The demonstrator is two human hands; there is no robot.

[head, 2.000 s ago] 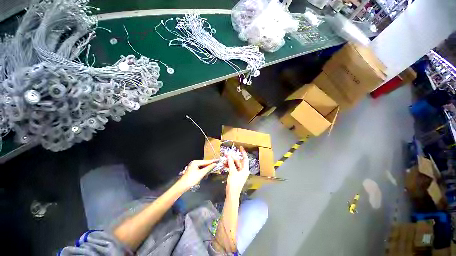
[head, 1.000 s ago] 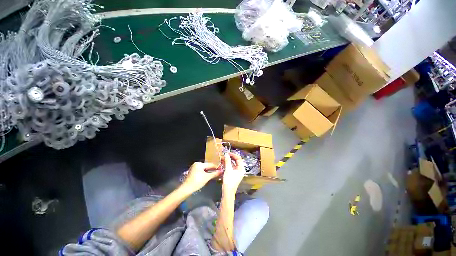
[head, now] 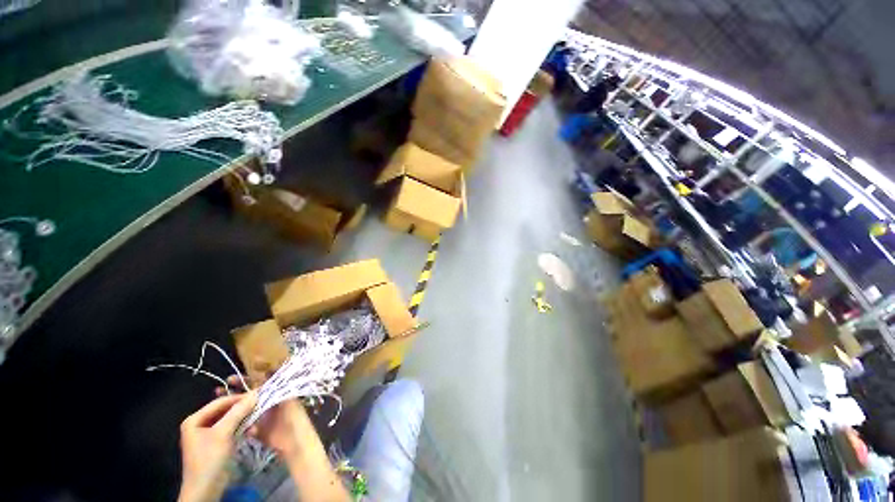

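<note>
My left hand is bare and pinches a white cable bundle at its narrow part. My right hand lies just right of it, under and against the bundle, its fingers partly hidden. The bundle fans out to the upper right with many small pale tips. A few single leads stick out to the left. The open carton stands just beyond my hands, with grey-white cables inside, partly covered by the bundle.
A smaller cable bunch and a clear plastic bag lie on the green bench. The large cable pile is cut off at left. Empty cartons stand beyond on the floor. More cartons stand at right.
The view has turned right, so the bench and its things have shifted left. My hands have moved to the lower left in the picture, and the bundle now shows fanned out over the carton's near side.
</note>
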